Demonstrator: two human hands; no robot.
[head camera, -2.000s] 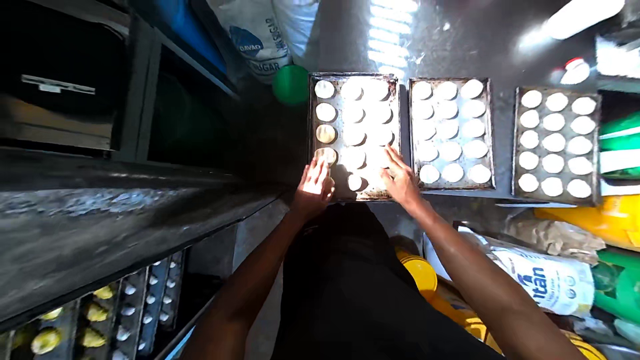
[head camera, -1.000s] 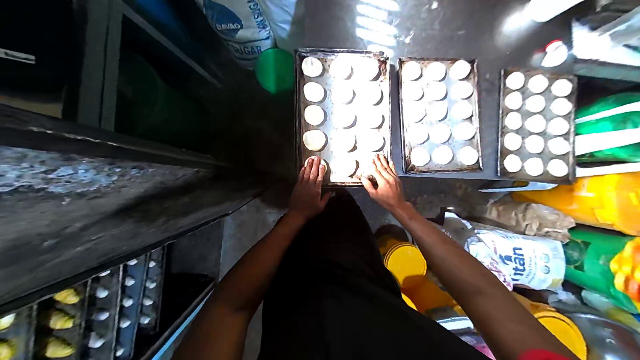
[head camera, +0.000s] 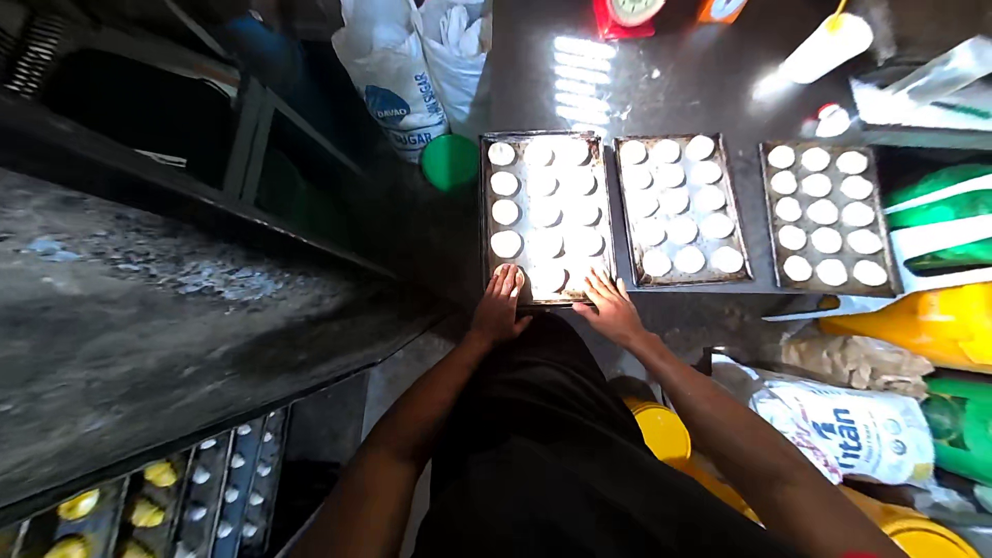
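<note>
A metal baking tray (head camera: 485, 201) with rows of pale round dough pieces lies at the near edge of a dark table. My left hand (head camera: 504, 302) rests at its near left corner, fingers spread over the corner dough piece (head camera: 509, 273). At the near right corner is my right hand (head camera: 610, 306), its fingers on the dough piece there, which glare and the hand partly hide. Neither hand appears closed on anything. To the right lie a second tray (head camera: 692, 280) and a third tray (head camera: 883, 256), both holding similar dough rounds.
Sugar sacks (head camera: 403, 85) and a green lid (head camera: 449, 163) are beyond the left side of the table. A red scale (head camera: 624, 31) stands at the far edge. Yellow containers (head camera: 663, 430) and a printed sack (head camera: 860, 434) lie at right. More trays (head camera: 217, 473) fill a rack at lower left.
My right hand has moved from farther up the near tray to its near right corner. My left hand stays around the near left corner. The view has shifted.
</note>
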